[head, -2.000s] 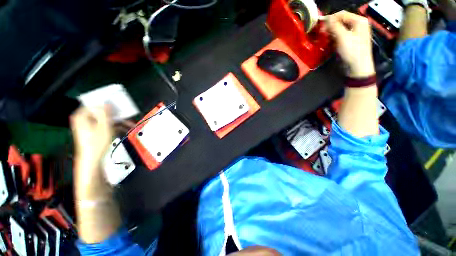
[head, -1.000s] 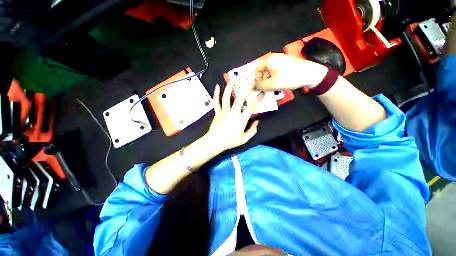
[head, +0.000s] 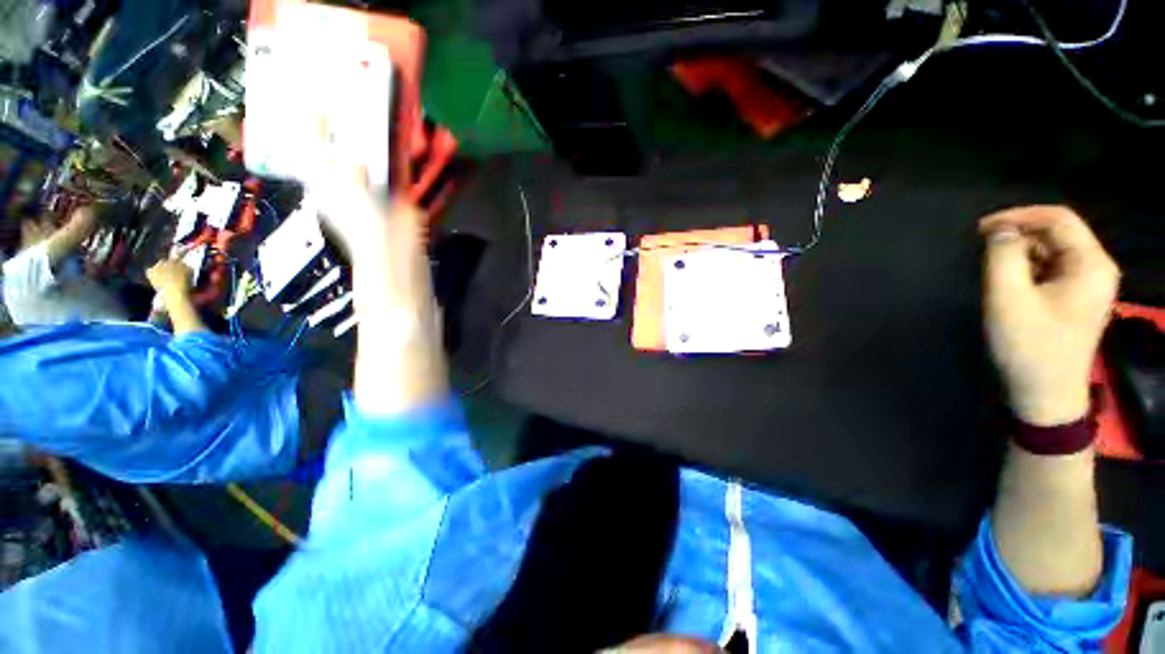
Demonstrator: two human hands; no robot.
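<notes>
My left hand (head: 351, 192) is stretched out at upper left, blurred, holding a white square unit (head: 319, 90) with an orange-red pad (head: 411, 77) behind it. My right hand (head: 1054, 300) is over the bench at right, its fingers curled; I cannot tell if something small is between them. A white unit with dark corner dots (head: 726, 298) lies on an orange-red pad (head: 649, 300) in the middle. Another white unit (head: 579, 275) lies left of it, directly on the black mat. A thin cable (head: 827, 166) runs across both.
A black mouse (head: 1140, 358) on an orange-red pad is at the right edge. A cream scrap (head: 853, 190) lies behind the units. White units (head: 291, 250) stand at left near another person's blue sleeve (head: 153, 396). A black machine is at the back.
The view has turned left. My hands have parted from over the right-hand unit; my left hand now holds a unit and pad far left. That spot on the mat no longer has them.
</notes>
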